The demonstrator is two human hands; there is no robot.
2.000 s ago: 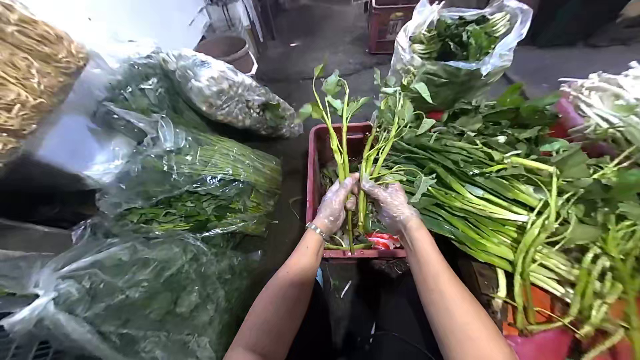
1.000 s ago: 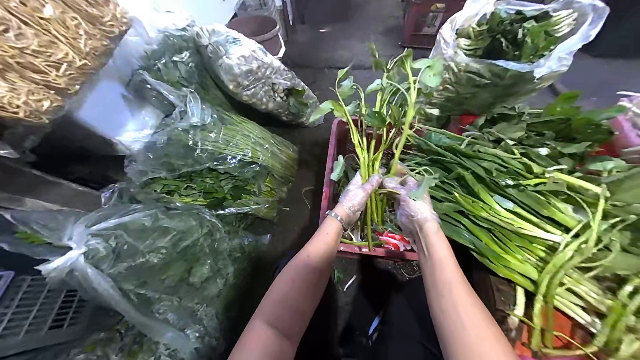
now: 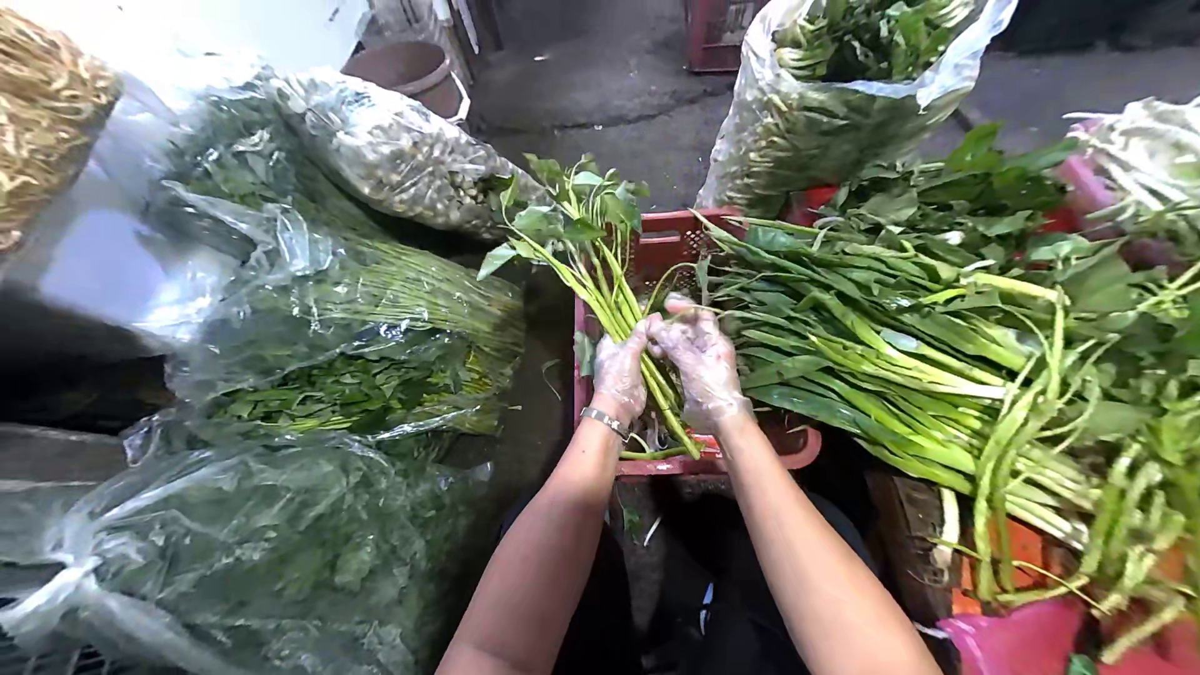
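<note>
My left hand (image 3: pixel 622 371), in a clear plastic glove with a metal band at the wrist, is closed around a bunch of leafy green stems (image 3: pixel 600 281), which look like water spinach. The bunch leans, leaves up to the left, cut ends down to the right. My right hand (image 3: pixel 698 361), gloved too, is beside it with fingers bent near my left fingertips; a thin curved stem shows by them, and whether they grip it is hard to tell. Both hands are above a red plastic crate (image 3: pixel 664 225) with plant scraps inside.
Long green leafy stalks (image 3: pixel 881 347) are heaped on the right, beside the crate. Clear plastic bags of greens (image 3: pixel 281 534) lie on the left. An open bag of greens (image 3: pixel 825 122) stands beyond the crate, and a brown bucket (image 3: pixel 408 70) is at the back left.
The bunch, split between both hands two seconds ago, is now together in my left hand and leans left. My right hand has come away from the stems.
</note>
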